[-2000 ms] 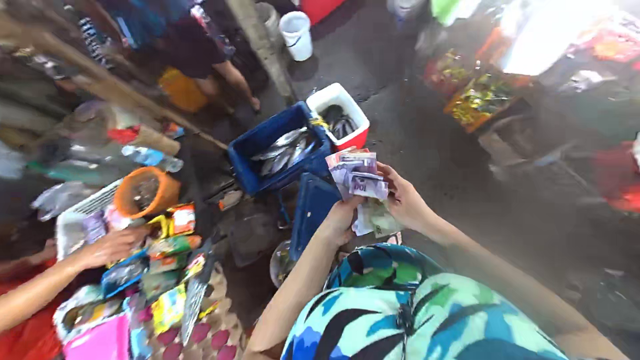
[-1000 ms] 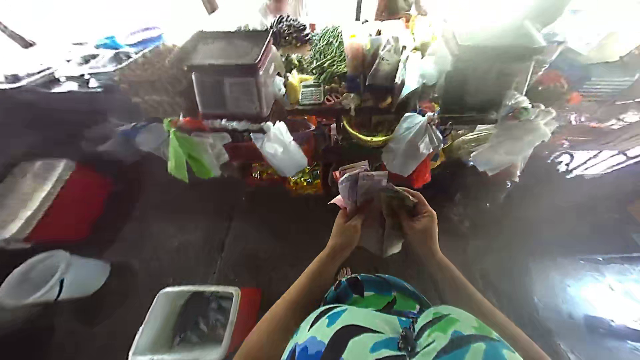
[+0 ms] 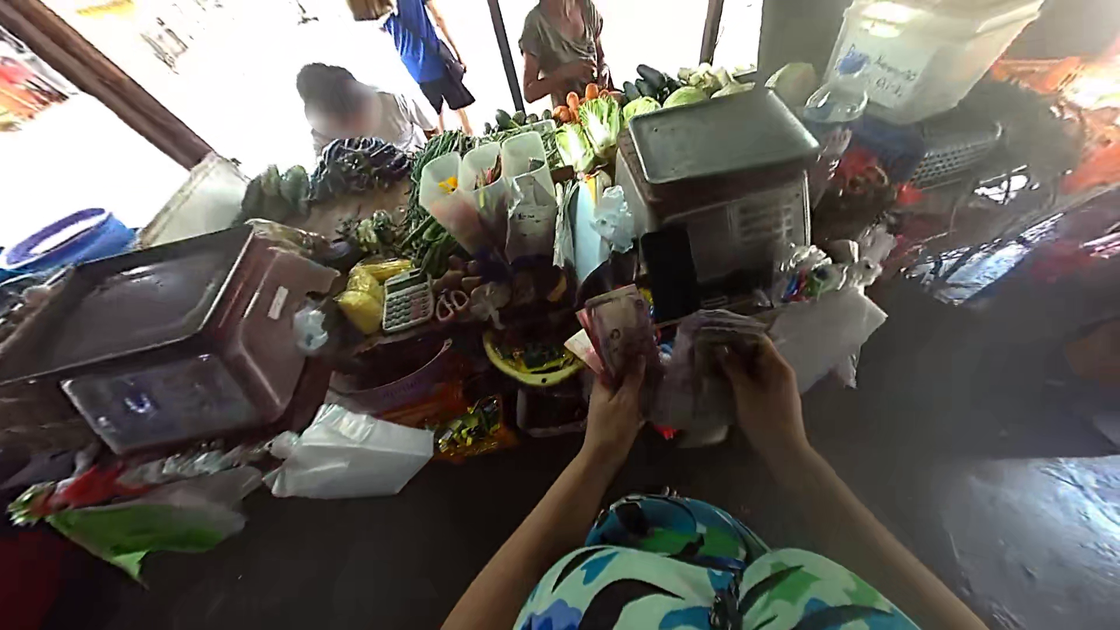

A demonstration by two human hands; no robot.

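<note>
My left hand grips a small fan of banknotes, held upright in front of the stall. To its right, my right hand holds a looser, blurred bunch of banknotes. The two bunches are close together; whether they touch I cannot tell. Just beyond them stands a dark upright object, against a lidded plastic box. A calculator and scissors lie on the stall to the left of my hands, beside a yellow plastic bag.
Vegetables, among them cabbages and carrots, lie along the far side. Tall plastic containers stand in the middle, a large lidded bin at left. White plastic bags hang in front. A person stands beyond the stall, with others nearby.
The view has swung from fish coolers to the vegetable stall, now closer. My hands, together on the banknotes two seconds ago, are now apart, each with some notes.
</note>
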